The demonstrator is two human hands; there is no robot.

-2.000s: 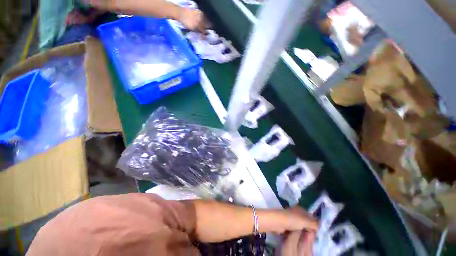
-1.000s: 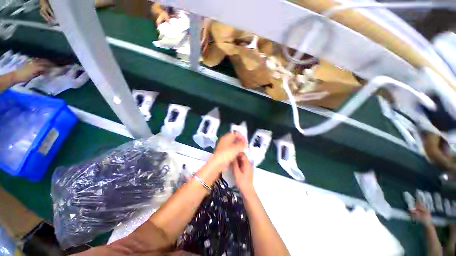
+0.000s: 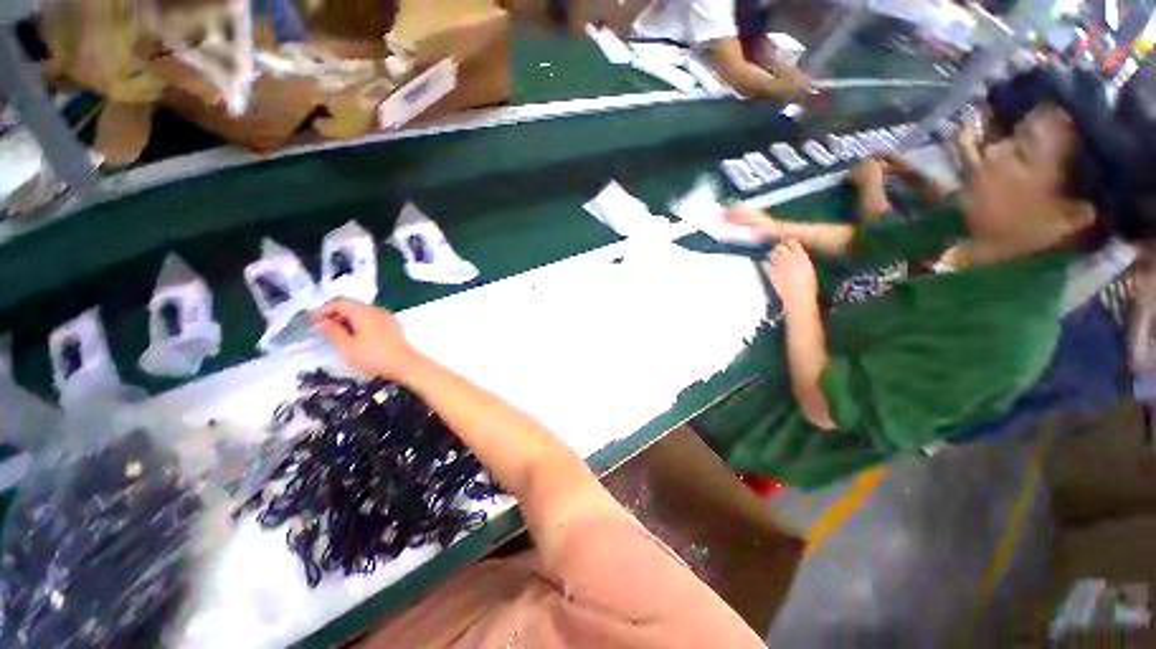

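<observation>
My right hand reaches over the near belt edge, its fingers by the wrap of a white tray. Blur hides whether they hold anything. My left hand is not in view. More wrapped trays with dark recesses lie on the belt, one to the left and one to the right. A tangled pile of black cables lies on the white surface below my right hand. A clear plastic bag with dark contents is at the lower left.
A broad white stack of sheets lies right of the cables. A person in green sits at the right, hands by a white sheet at the belt. Brown cartons stand beyond the belt; another person's arm is at top centre.
The view has swung right, bringing the person in green into view. The blue bin and my left hand have left the picture. My right hand has separated from the left, which was beside it.
</observation>
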